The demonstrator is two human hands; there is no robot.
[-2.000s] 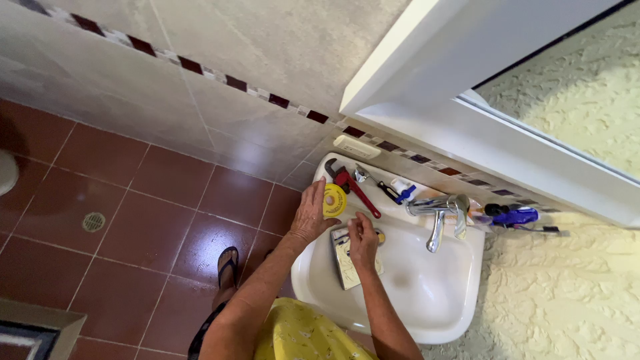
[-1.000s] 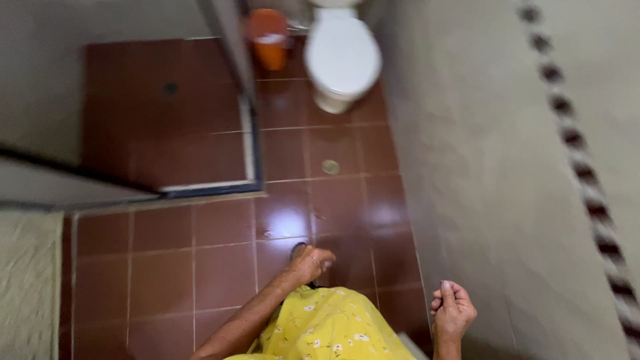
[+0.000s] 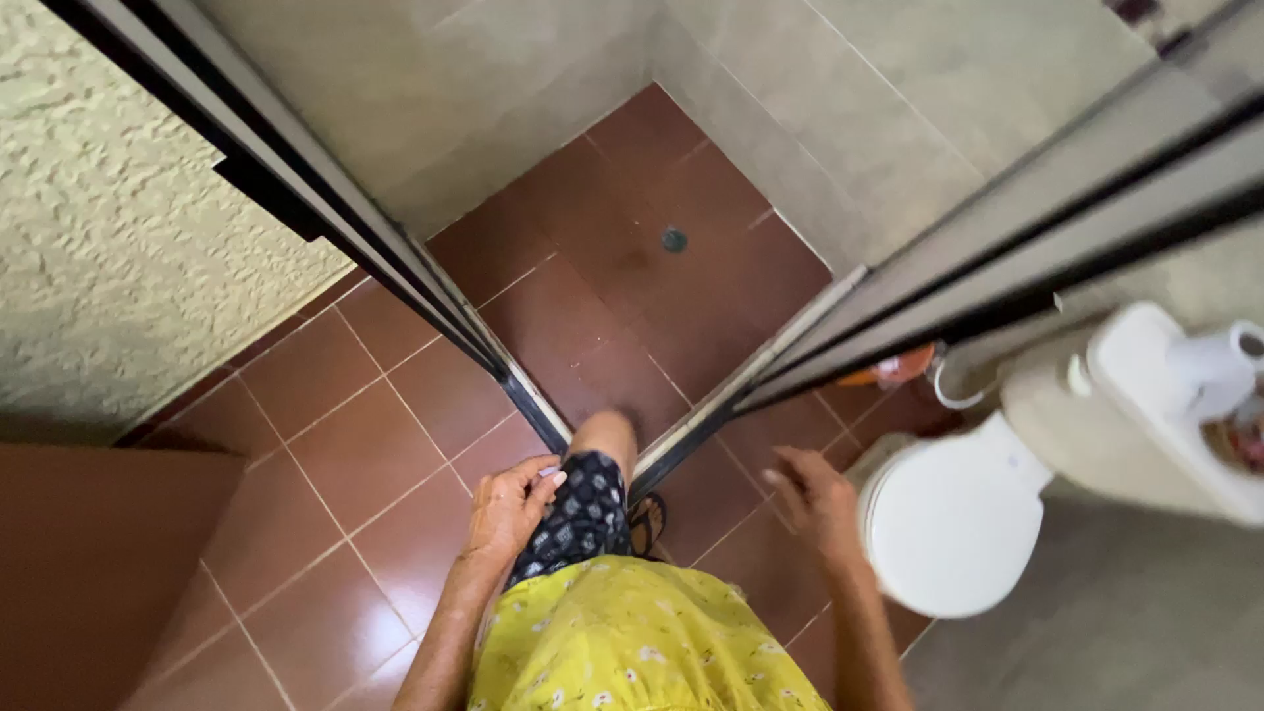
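My left hand (image 3: pixel 512 502) is beside the left thigh, near the corner of the shower enclosure frame (image 3: pixel 538 410). Its fingers are curled, and something small and pale may show at the fingertips; whether it is held is unclear. My right hand (image 3: pixel 810 494) hangs above the tiled floor, left of the white toilet lid (image 3: pixel 953 528), with fingers blurred and apart and nothing visible in them. One knee (image 3: pixel 604 434) reaches over the shower threshold between the two framed panels. A foot in a dark sandal (image 3: pixel 647 523) stands just outside.
Inside the shower lies a round floor drain (image 3: pixel 674 239). The toilet tank (image 3: pixel 1066 395) stands at the right, with a white object (image 3: pixel 1215 365) on it. An orange bin (image 3: pixel 894 365) sits behind the right panel. A brown flat surface (image 3: pixel 109 563) fills the lower left.
The view has swung from the sink, past the toilet, to the shower. Two seconds ago my hands were at the sink with a yellow round item; that item is out of view now. A knee has moved into the shower opening.
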